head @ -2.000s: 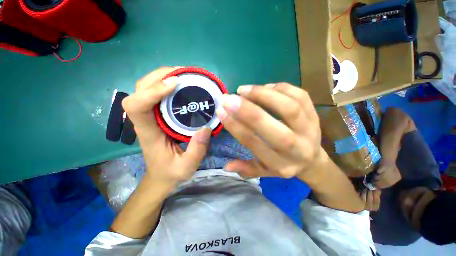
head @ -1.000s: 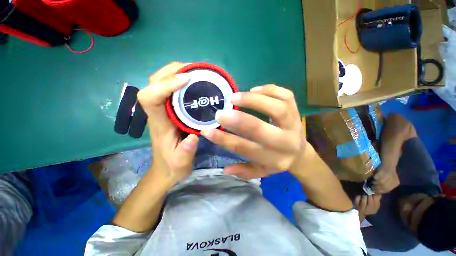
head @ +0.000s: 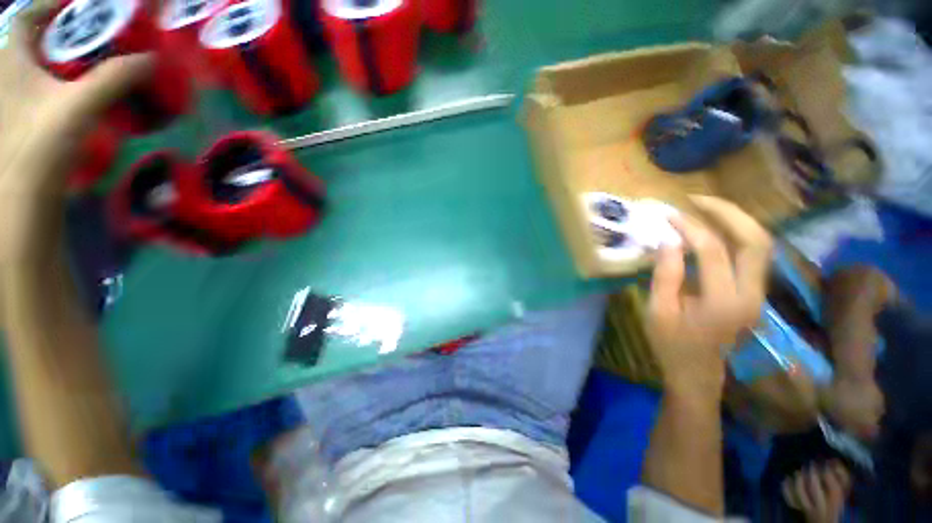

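Note:
The picture is blurred. My left hand point(head: 107, 87) is at the upper left, against red speakers; its fingers are smeared and its grip cannot be told. A red speaker with a white-and-black end cap point(head: 90, 29) stands beside it. My right hand point(head: 710, 271) is over the carton's near edge, its fingertips at a white disc point(head: 656, 227); whether they grip it is unclear. Two discs with dark centres point(head: 611, 210) lie beside it. Two red speaker bodies with open ends point(head: 245, 189) lie together on the left of the green bench point(head: 439, 225).
More red speakers point(head: 261, 56) with white-rimmed tops stand at the back left. A black strip point(head: 309, 332) and shiny film point(head: 370, 323) lie near the front edge. The brown carton point(head: 557, 194) holds a dark blue speaker point(head: 700, 133). A person's arm point(head: 856, 327) is at the right.
My hands have parted from the capped red speaker held between them: left to the back-left speakers, right to the discs in the carton. The view has shifted, showing more speakers.

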